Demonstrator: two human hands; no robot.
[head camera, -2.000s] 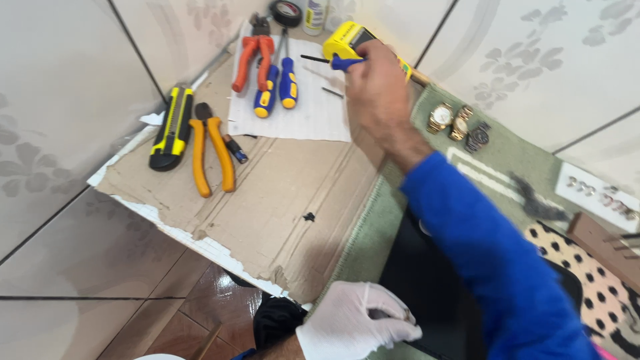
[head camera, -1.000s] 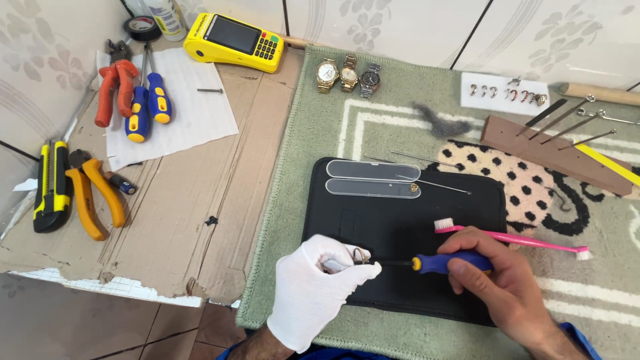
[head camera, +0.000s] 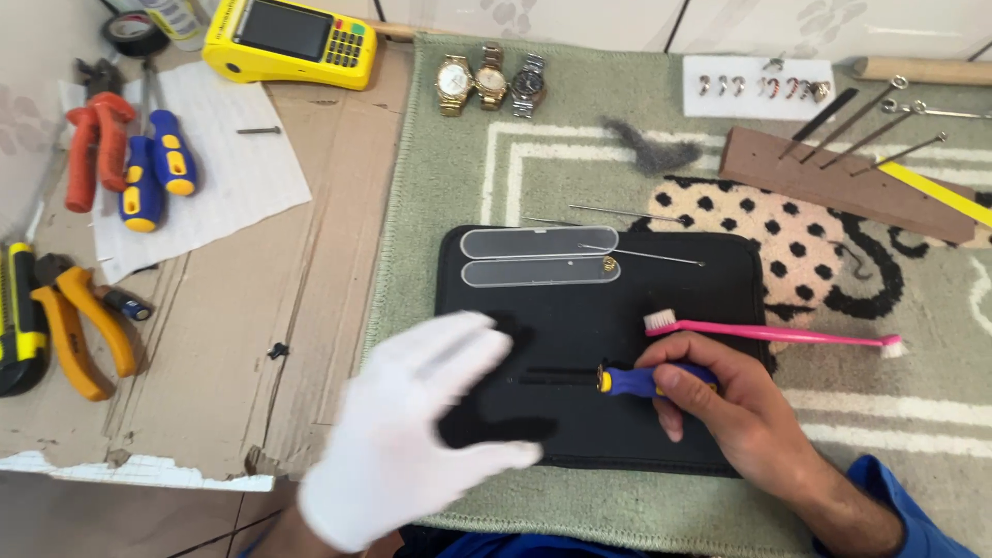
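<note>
My left hand (head camera: 403, 434), in a white glove and blurred, hovers over the left edge of the black case (head camera: 496, 418), fingers apart and nothing seen in it. Bare, my right hand (head camera: 721, 403) grips a blue and yellow screwdriver (head camera: 632, 382) above the case, its dark shaft pointing left. A small ring-like piece shows at the handle's front end. Just above that hand lies a pink double-ended toothbrush (head camera: 783, 333). An open clear plastic case (head camera: 535, 272) with a small gold-coloured piece (head camera: 609, 265) rests on the black case, a thin metal pick (head camera: 659, 256) across it.
Three wristwatches (head camera: 490, 81), grey steel wool (head camera: 659, 153), a card of rings (head camera: 756, 105) and a brown block with metal rods (head camera: 821, 182) lie on the green mat. On cardboard at left are red-handled pliers (head camera: 97, 147), orange-handled cutters (head camera: 85, 329), a utility knife (head camera: 19, 325) and a yellow card terminal (head camera: 291, 39).
My right hand has come from the yellow terminal to the black case and now holds the screwdriver. My left hand, closed around a small item a second ago, has opened and moved away from the screwdriver.
</note>
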